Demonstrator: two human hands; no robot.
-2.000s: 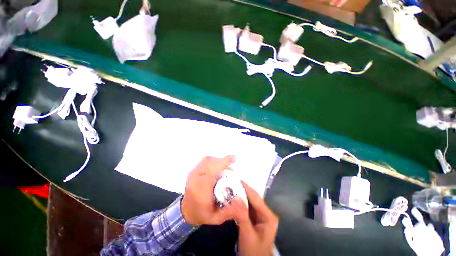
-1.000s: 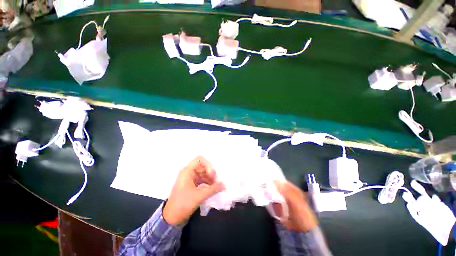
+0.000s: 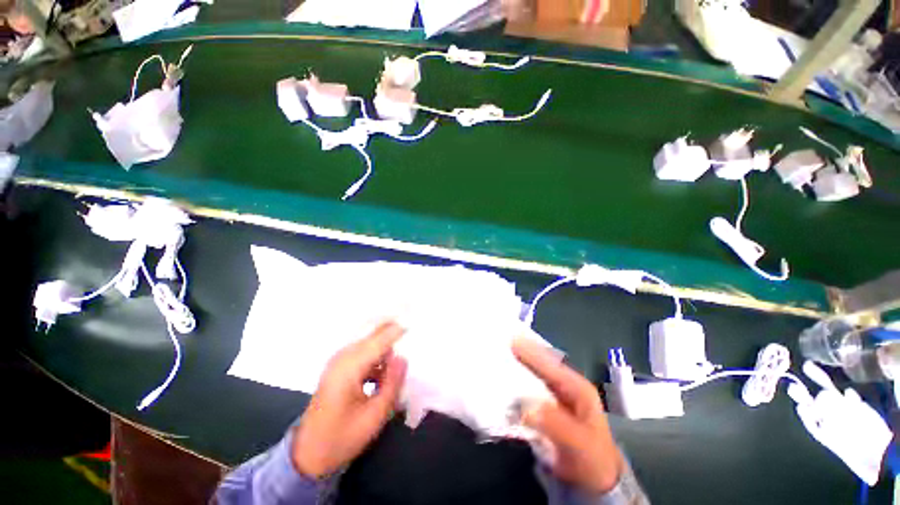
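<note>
A stack of thin white sheets or bags (image 3: 296, 321) lies in front of me on the dark bench. My left hand (image 3: 350, 399) is at its near edge, thumb and fingers bent around white material. My right hand (image 3: 572, 419) holds the right side of a crumpled white packet (image 3: 474, 390) over the stack. The packet blends with the stack, so its outline is unclear. What is inside it is hidden. Two bare adapters, one upright (image 3: 678, 347) and one with its pins up (image 3: 646, 397), lie to the right with their cords.
A tangled heap of white adapters (image 3: 143, 225) is at the left. Beyond the pale raised edge, the green belt (image 3: 582, 187) carries several adapters with cords and a white wrapped packet (image 3: 141, 128). A white glove (image 3: 844, 424) and a clear plastic container (image 3: 839, 345) are at far right.
The looped cord held earlier no longer shows; crumpled white material is between my hands. My hands have moved apart since two seconds ago. The items on the belt have shifted left in view.
</note>
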